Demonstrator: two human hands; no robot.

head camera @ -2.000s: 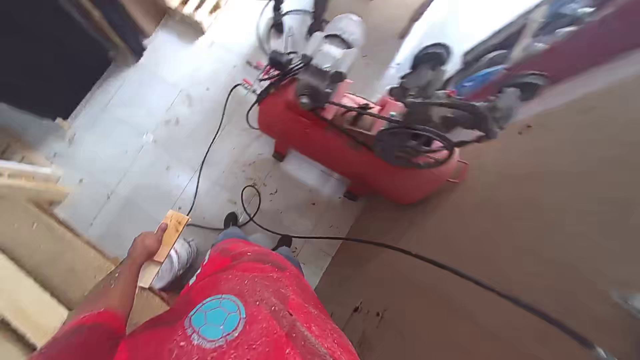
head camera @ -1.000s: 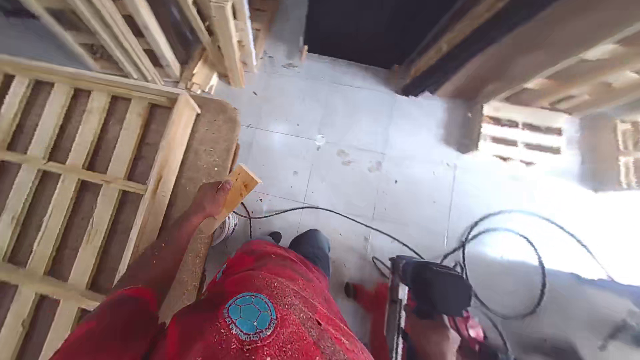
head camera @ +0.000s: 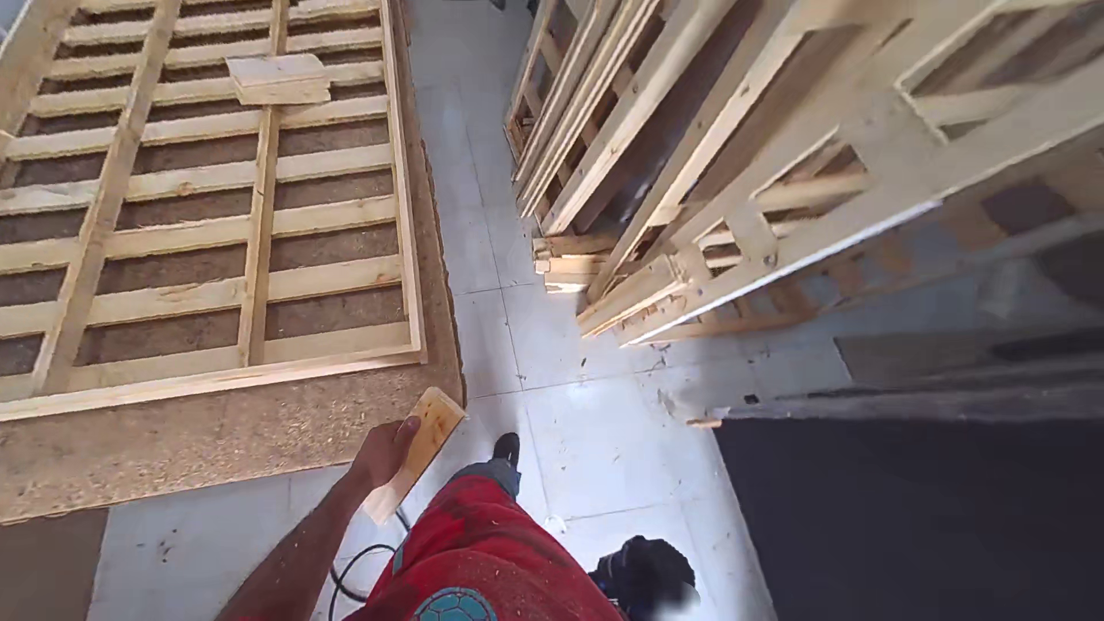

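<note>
My left hand (head camera: pixel 384 453) grips a short wooden block (head camera: pixel 424 442) beside the near right corner of a particle-board worktop. A slatted wooden frame (head camera: pixel 181 302) lies flat on that worktop (head camera: pixel 285 431). Several short wood pieces (head camera: pixel 278 79) rest stacked on its slats towards the far side. At the bottom, right of my red shirt, a dark, partly blurred tool (head camera: pixel 645 573) shows, its kind unclear. My right hand is not visible.
Several wooden frames and boards (head camera: pixel 655 129) lean together at the upper right, over the tiled floor (head camera: pixel 586 448). A black panel (head camera: pixel 914 509) lies at the lower right. A black hose (head camera: pixel 345 582) curls beside my legs.
The view has swung from the red compressor to the worktop and slatted frame. My left hand still holds the wooden block. The dark tool came into view on the right one second ago.
</note>
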